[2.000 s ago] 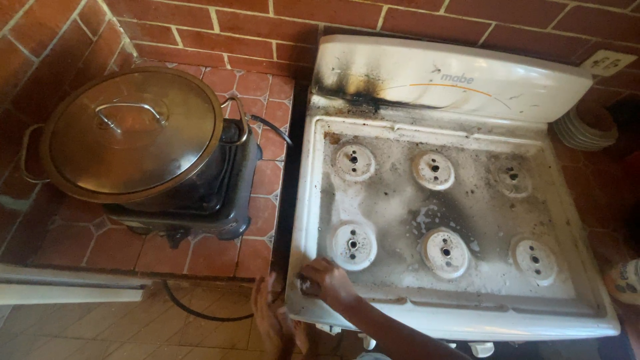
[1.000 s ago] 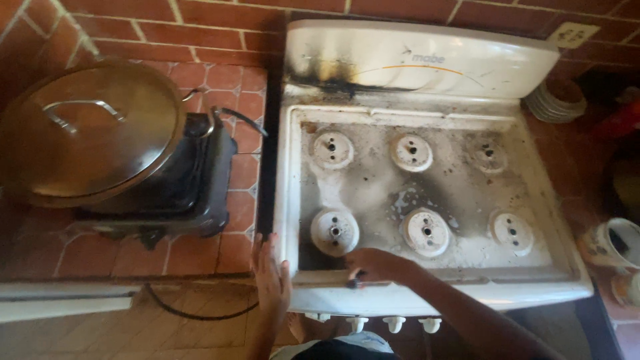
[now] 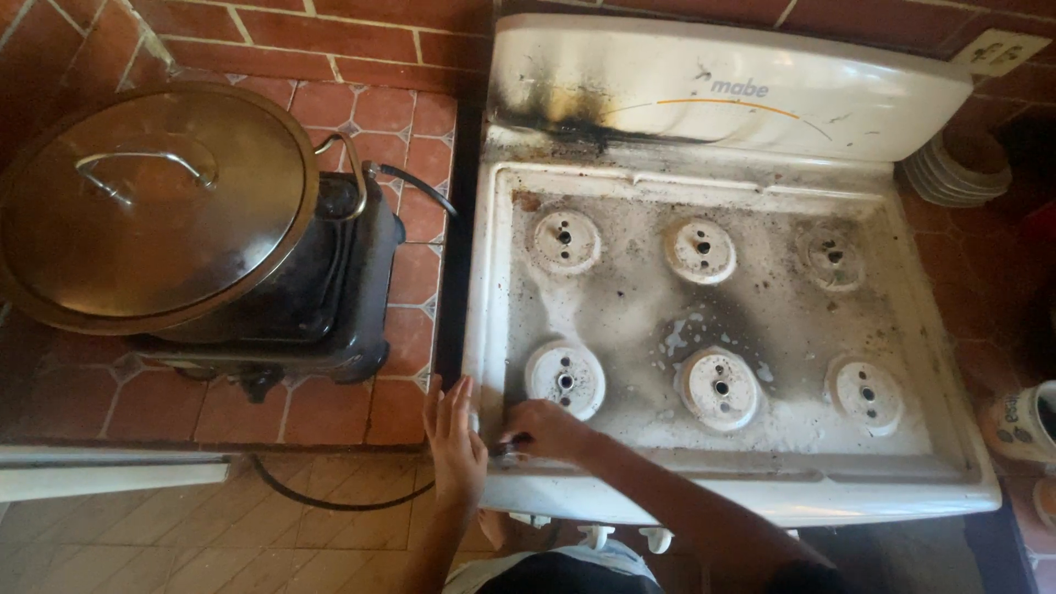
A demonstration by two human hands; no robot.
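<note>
My left hand (image 3: 459,445) rests with its fingers extended against the left front edge of a white gas stove (image 3: 742,487). Just right of it, my right hand (image 3: 540,431) is closed around a small dark object at the front left corner of the sooty cooktop; the fingers hide most of that object. The front left burner base (image 3: 566,375) lies right behind my right hand. Several more round burner bases, among them the front middle one (image 3: 720,389), show without caps or grates. Black soot marks the backguard (image 3: 734,91).
A large lidded metal pot (image 3: 157,206) sits on a black tabletop burner (image 3: 363,330) on the tiled counter at left. A black hose (image 3: 346,503) hangs below. Stacked plates (image 3: 957,177) and a white container with writing (image 3: 1019,421) stand at right; stove knobs (image 3: 596,536) project in front.
My right hand has moved left along the stove's front edge since one second ago, from in front of the front left burner base to the corner beside my left hand.
</note>
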